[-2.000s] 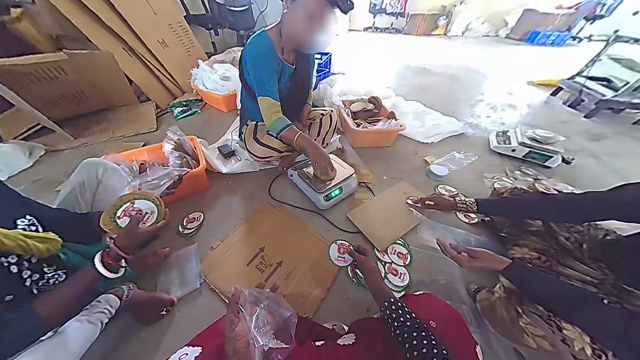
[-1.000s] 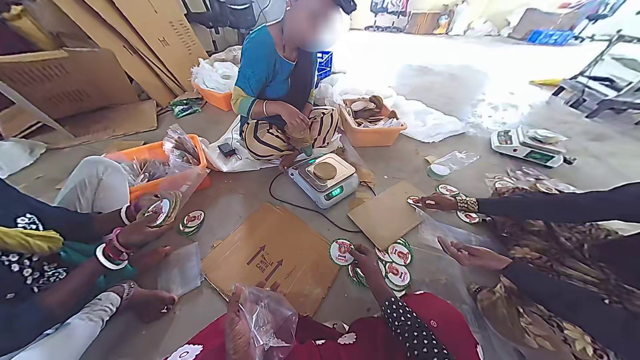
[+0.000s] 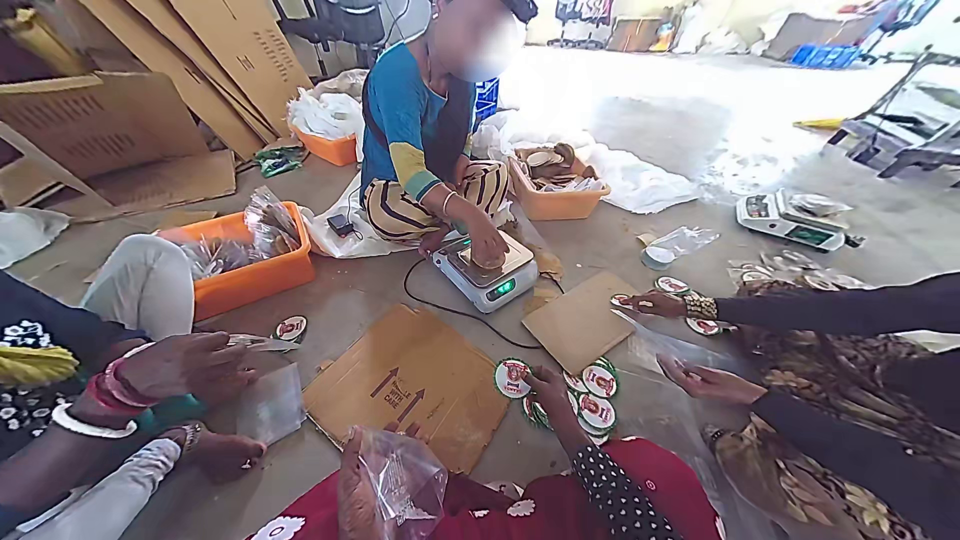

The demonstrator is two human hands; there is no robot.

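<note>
My left hand holds a clear plastic bag above my red clothing, at the bottom centre of the head view. Beside the pile of round printed labels, my right hand grips one round label with a green edge by its side. Between my hands and the scale lies a flat cardboard sheet with printed arrows. A smaller cardboard piece is on the floor just beyond my right hand.
Across from me a seated person has a hand on a digital scale. Orange tubs of packed items stand around. Co-workers' arms reach in from left and right. A second scale is at the right, and a black cable runs along the floor.
The person opposite drew a hand back from the scale, then reached onto it again. The left co-worker's hands have moved from a stack of labels to a clear bag. My hands have barely moved.
</note>
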